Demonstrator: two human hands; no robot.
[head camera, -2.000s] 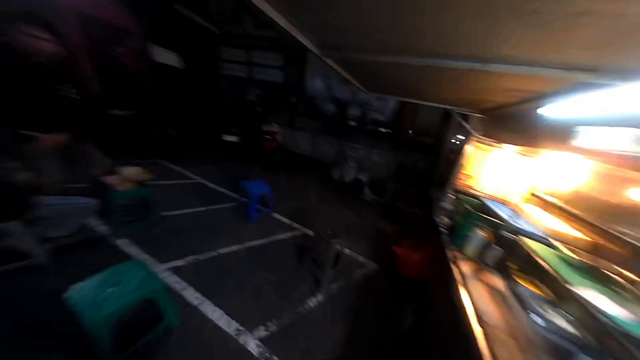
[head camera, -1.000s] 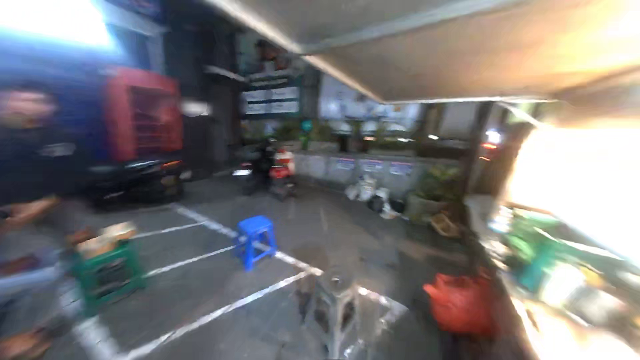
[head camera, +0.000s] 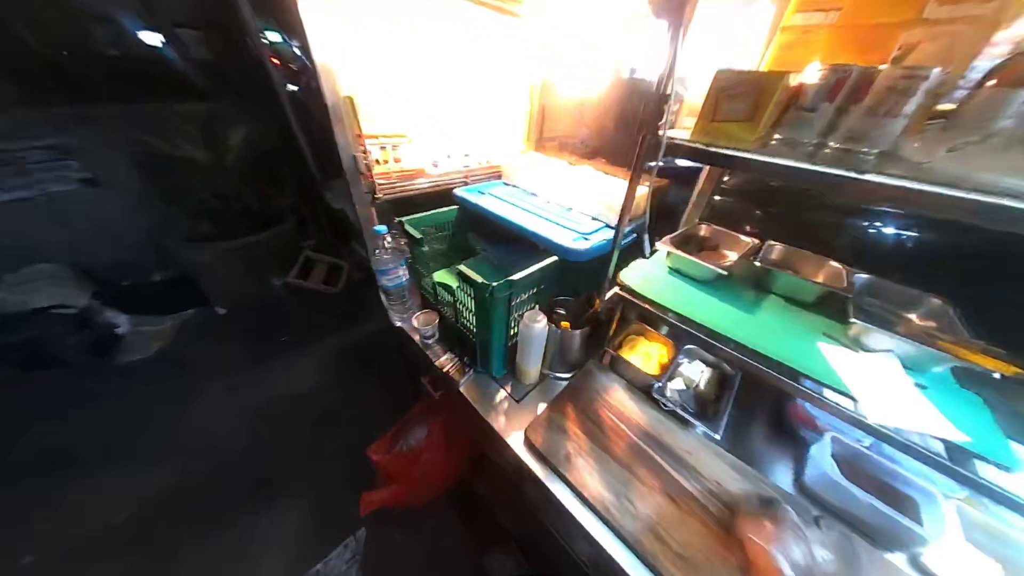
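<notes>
Neither of my hands can be made out. A blurred orange-red shape lies over the near end of the wooden cutting board; what it is cannot be told. Beyond the board stand a white squeeze bottle and a metal pot. Right of them are a metal pan of yellow food and a clear tray with pale pieces. A green board or mat on the raised shelf bears metal pans and white paper.
A green plastic crate, a blue-lidded box, a water bottle and a clear cup stand at the counter's far end. Below its left edge is a red plastic bag. A white tub sits at right, under the shelf.
The view has swung far right, from the paved area with stools to the lit food counter. The person seated at the left and the blue stool have left view.
</notes>
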